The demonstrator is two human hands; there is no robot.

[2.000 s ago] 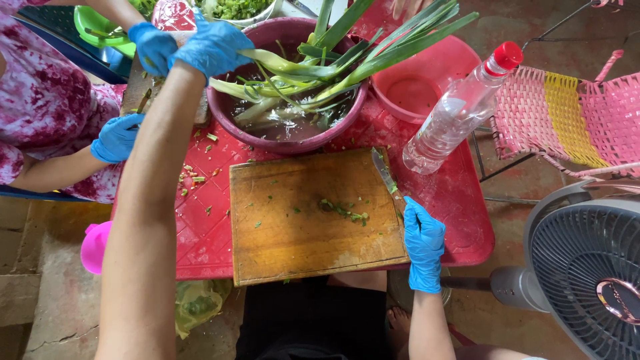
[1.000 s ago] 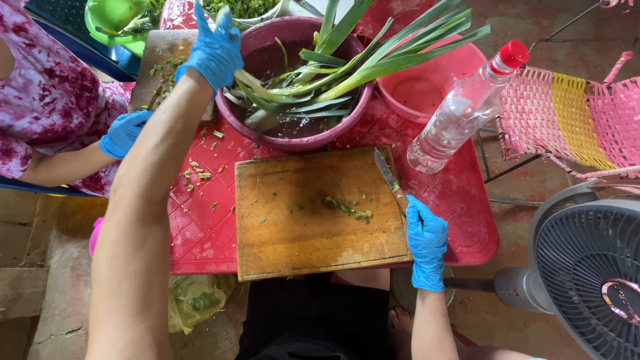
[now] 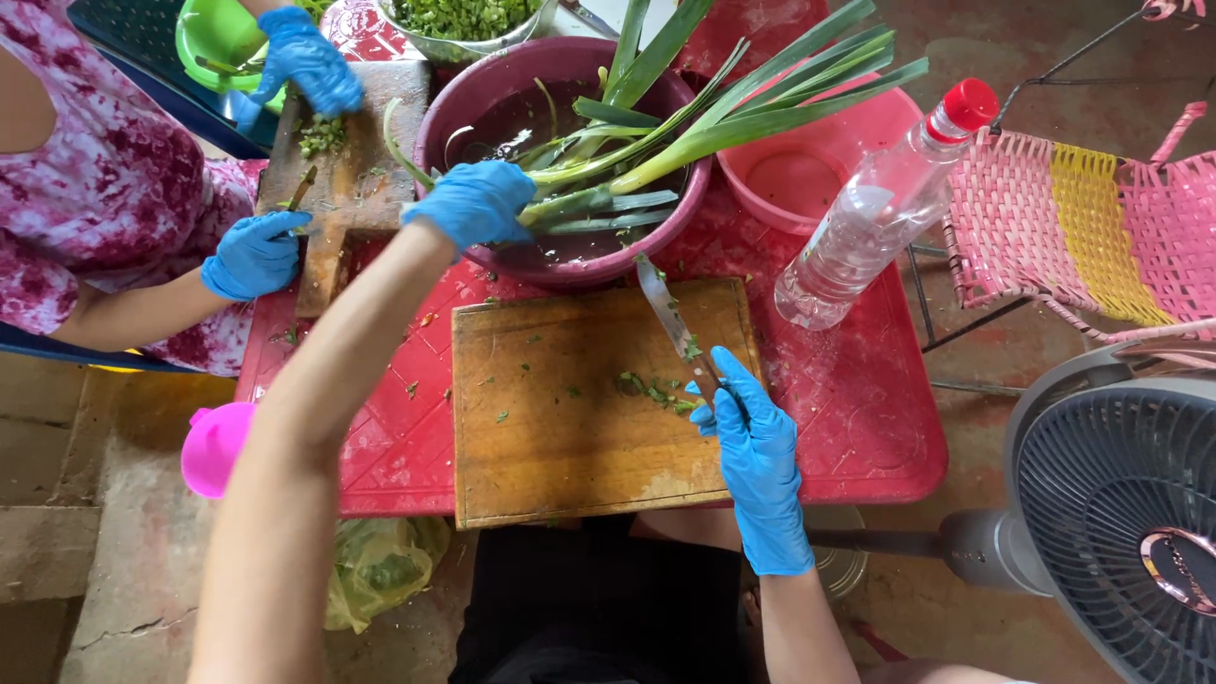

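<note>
My left hand [image 3: 478, 204], in a blue glove, is at the left rim of a purple plastic basin [image 3: 560, 275] that holds water and green onion stalks [image 3: 684, 157]. Its fingers curl by the pale stalk ends; whether they grip any is hidden. My right hand [image 3: 757, 451], also gloved, holds a kitchen knife [image 3: 673, 318] by its brown handle, blade pointing up and left above the wooden cutting board [image 3: 570, 427]. Bits of chopped greens [image 3: 655, 391] cling to the blade and lie on the board.
At the left, a co-worker's gloved hands [image 3: 255, 255] are at a second wooden board [image 3: 380, 199] with chopped greens and a knife. A clear plastic bottle [image 3: 869, 223] stands right of the basin, before a pink basin [image 3: 788, 190]. A fan [image 3: 1121, 513] stands at the lower right.
My left hand has come down from above the basin's left side to the stalk ends. My right hand has lifted the knife from the board's right edge and moved left.
</note>
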